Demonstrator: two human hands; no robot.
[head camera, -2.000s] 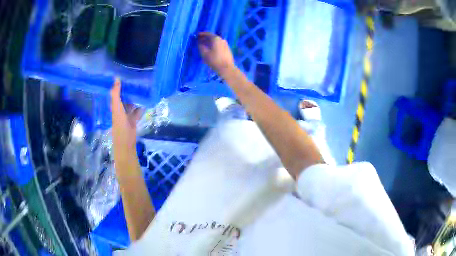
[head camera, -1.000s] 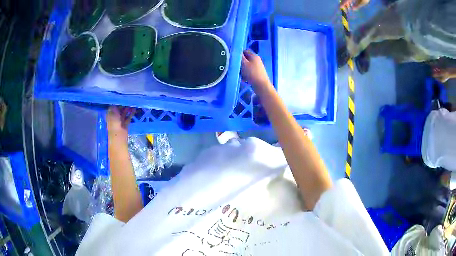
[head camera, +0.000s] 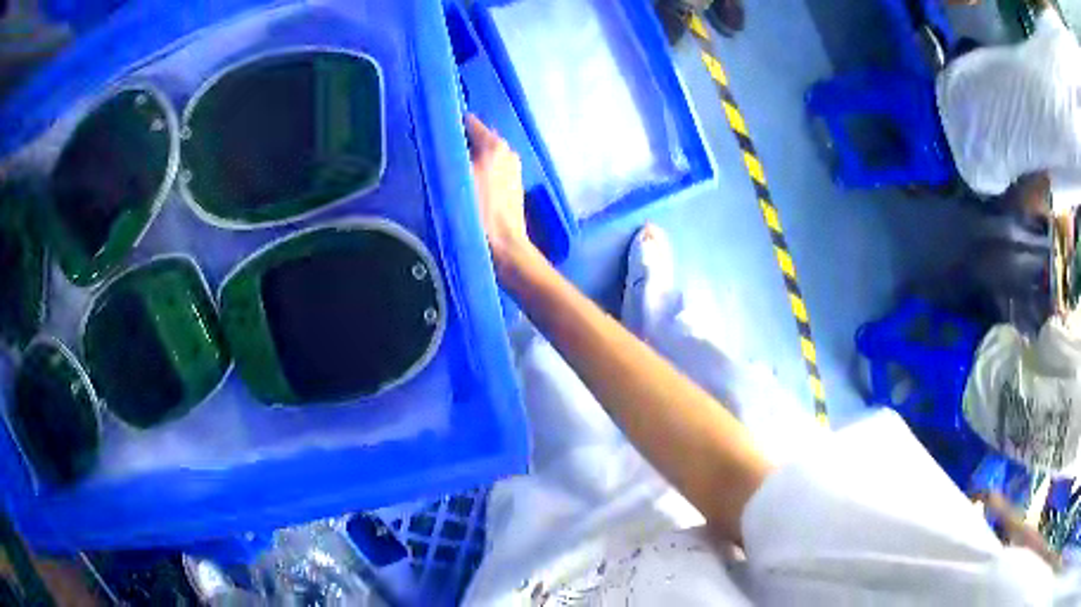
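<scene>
A blue tote (head camera: 480, 391) fills the left of the view, tilted and close to me. Rounded dark green and black housings (head camera: 344, 314) with pale rims lie in it in rows on a white liner (head camera: 296, 439). My right hand (head camera: 496, 184) grips the tote's right side, its fingertips hidden behind the wall. My left hand is not visible; the tote covers the place where it was.
A blue tote with a white liner (head camera: 581, 95) lies on the floor ahead. Yellow-and-black tape (head camera: 771, 219) runs along its right. Blue stools (head camera: 877, 131) and people in white (head camera: 1019, 107) are at the right. A blue mesh crate (head camera: 445, 534) and clear bags (head camera: 302, 569) show below.
The tote of housings has come closer and lower and has turned, with my right hand on its side. My left hand has gone out of sight. The lined tote has shifted left in view.
</scene>
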